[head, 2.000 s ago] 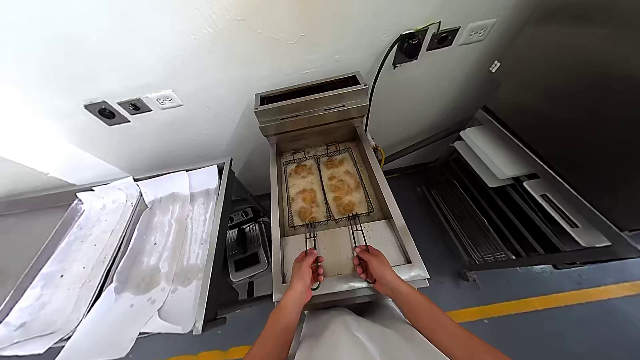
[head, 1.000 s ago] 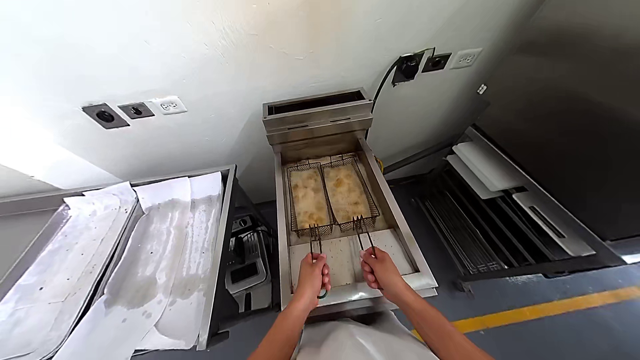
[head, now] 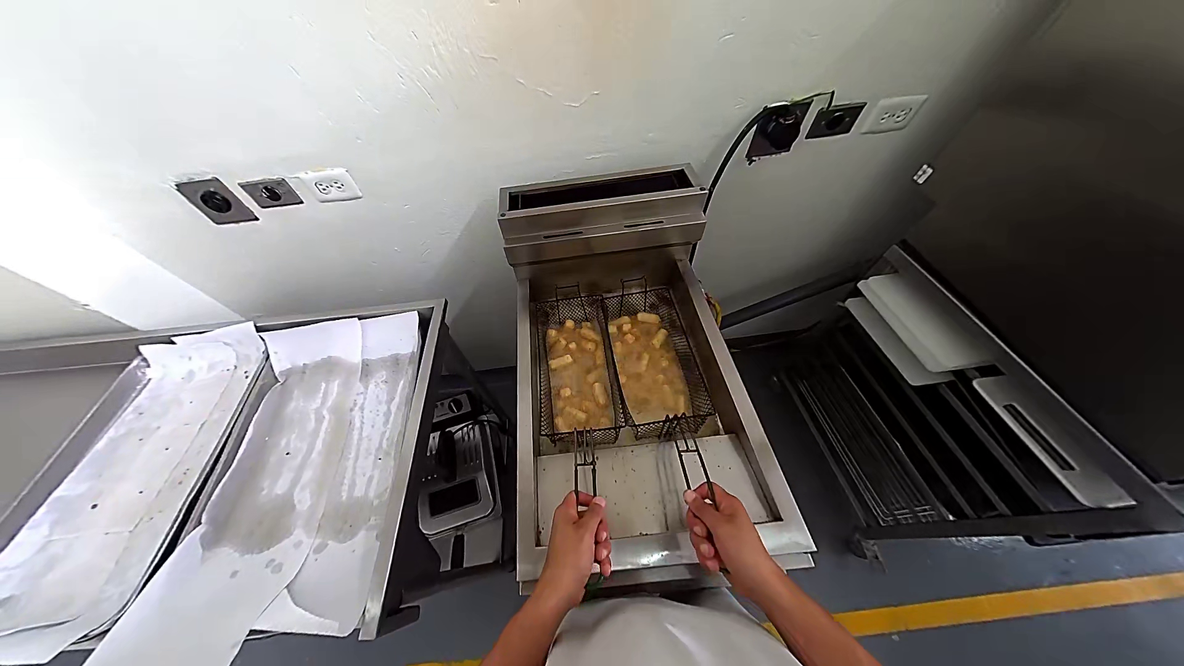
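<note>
My left hand (head: 578, 546) is closed around the wire handle of the left fryer basket (head: 581, 365). The handle of the right fryer basket (head: 655, 361) is in the grip of my right hand (head: 726, 536). Both mesh baskets sit side by side in the well of a stainless steel deep fryer (head: 786, 509). Each holds several short, light golden pieces of food (head: 597, 393) in bubbling oil. The pieces show clearly at the surface. A flat metal plate (head: 634, 486) lies between the baskets and the fryer's front edge.
Left of the fryer, oil-stained white paper (head: 287, 453) lines trays on a steel table. A second small appliance (head: 460, 499) stands low beside it. On the right is a dark metal rack (head: 860, 435) with white boards (head: 925, 319). A plugged cable (head: 731, 153) runs down behind the fryer.
The foam over the food has thinned since one second ago, and separate pieces now show. Both hands have kept hold of the basket handles.
</note>
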